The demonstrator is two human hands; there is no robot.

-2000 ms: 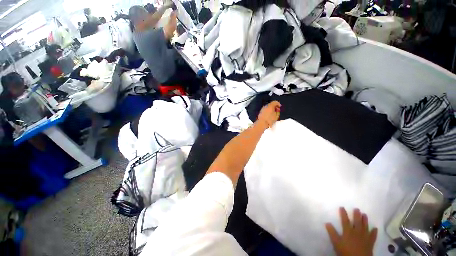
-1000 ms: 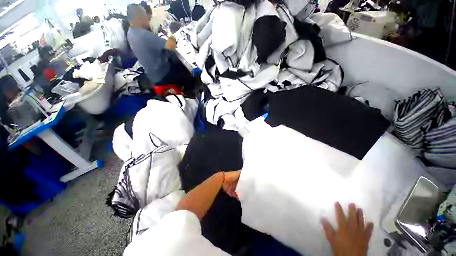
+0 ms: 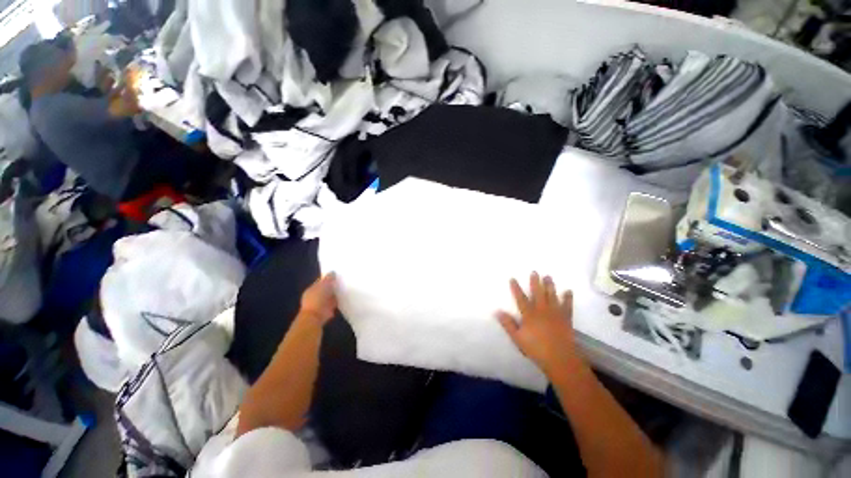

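A white panel (image 3: 429, 271) lies flat over the table's left part and hangs over its front edge. My left hand (image 3: 320, 297) is at the panel's left edge; its fingertips are partly hidden, and the grip is unclear. My right hand (image 3: 539, 322) lies on the panel's front right part with fingers spread. A black panel (image 3: 476, 145) lies behind the white one. More black fabric (image 3: 275, 308) hangs at the left, below my left hand.
The overlock machine (image 3: 765, 233) stands at the right, with a shiny metal plate (image 3: 646, 245) beside it. A smartphone (image 3: 815, 393) lies at the front right. Crumpled white-and-black garments (image 3: 271, 103) are piled behind. Striped fabric (image 3: 690, 107) lies at the back right. A person (image 3: 79, 131) is at far left.
The view has swung right, showing the machine and phone. My left hand moved from the panel's far corner down to its left edge. My right hand remains spread on the panel.
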